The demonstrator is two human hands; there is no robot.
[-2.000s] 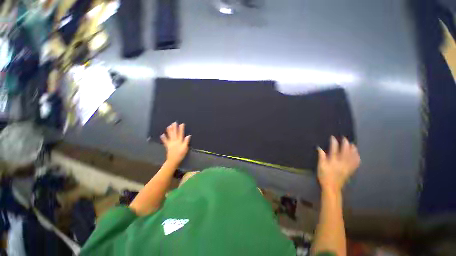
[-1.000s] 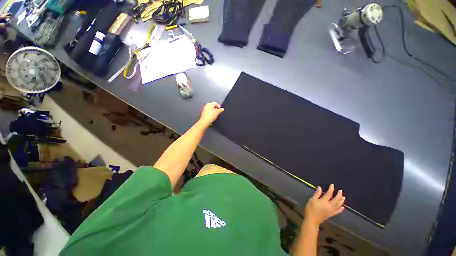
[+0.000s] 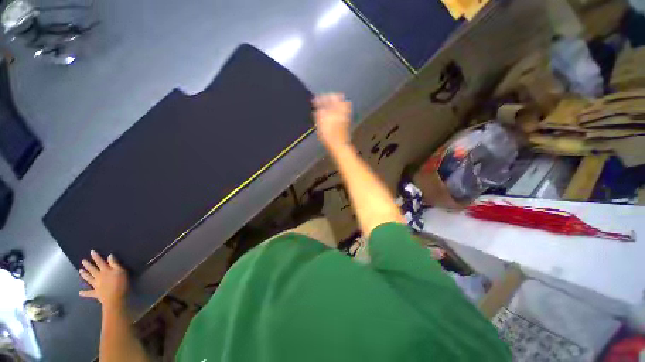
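A dark fabric panel (image 3: 177,155) lies flat on the grey-blue table (image 3: 141,42), with a notch in its far edge and a yellow-green line along its near edge. My left hand (image 3: 106,279) rests on the panel's near left corner, fingers spread, holding nothing. My right hand (image 3: 332,117) is at the near right corner, beyond the end of the yellow line. It is blurred, so I cannot tell if its fingers grip the cloth.
A metal cutter (image 3: 28,18) is at the far left, dark cut pieces (image 3: 18,141) at the left edge. A wrapped lump (image 3: 42,310) and white paper (image 3: 15,307) lie lower left. Navy cloth (image 3: 410,25) is at the top. A white bench (image 3: 566,261) with red cords (image 3: 537,219) stands right.
The view has swung to the right. My right hand has moved along the near edge to the panel's right corner. My left hand's fingers have spread on the left corner.
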